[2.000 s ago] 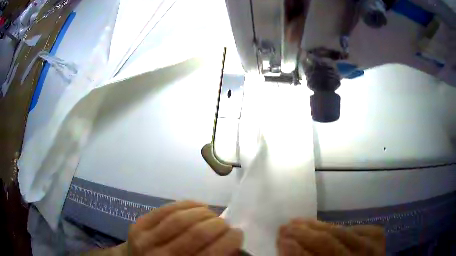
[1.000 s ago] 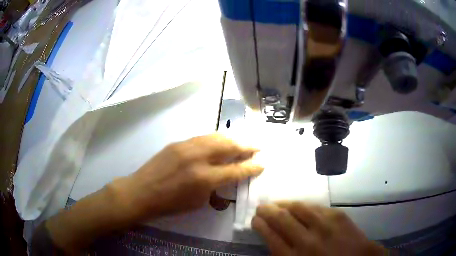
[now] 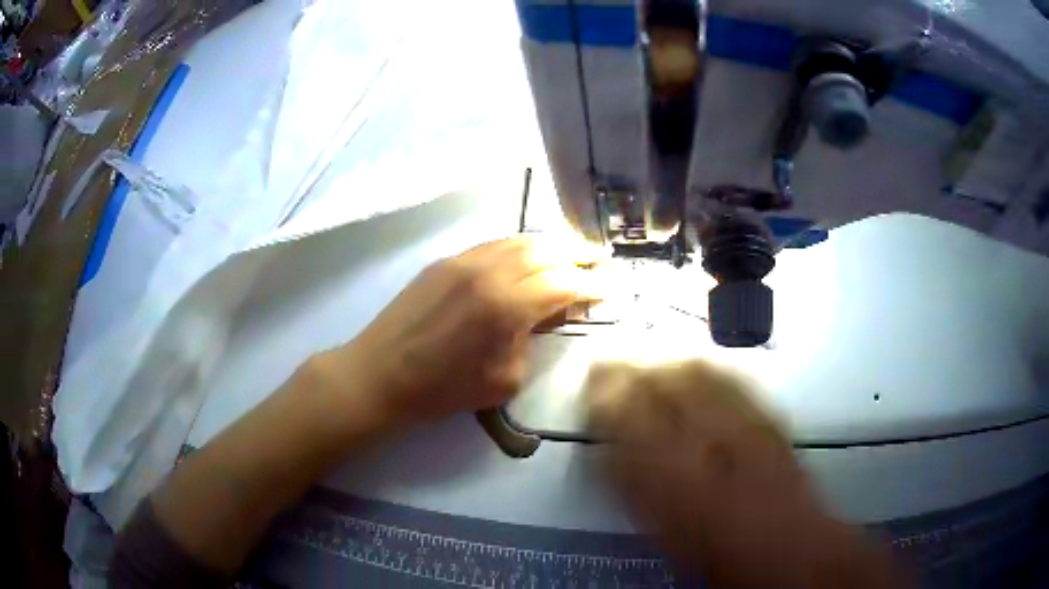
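The white sewing machine head (image 3: 736, 115) with blue stripes stands at upper centre, its presser foot area (image 3: 644, 247) in bright glare. My left hand (image 3: 472, 316) lies on the bed just left of and below the foot, fingertips close to it; glare hides whether they pinch cloth. My right hand (image 3: 690, 449) is blurred in front of the foot, over the near edge of the bed; whether it holds anything cannot be told. A long white fabric strip (image 3: 161, 334) lies folded and bent at left, running back towards the machine.
A dark ribbed knob (image 3: 740, 311) hangs right of the foot. A brown tab (image 3: 506, 434) sits below my left hand. A grey ruler (image 3: 426, 555) runs along the front edge. Blue tape (image 3: 132, 173) and thin white scraps (image 3: 155, 184) lie at the left edge.
My left hand has come up from the front edge to the foot area. My right hand has risen slightly and blurs. The white cloth held in front of the foot earlier no longer shows there.
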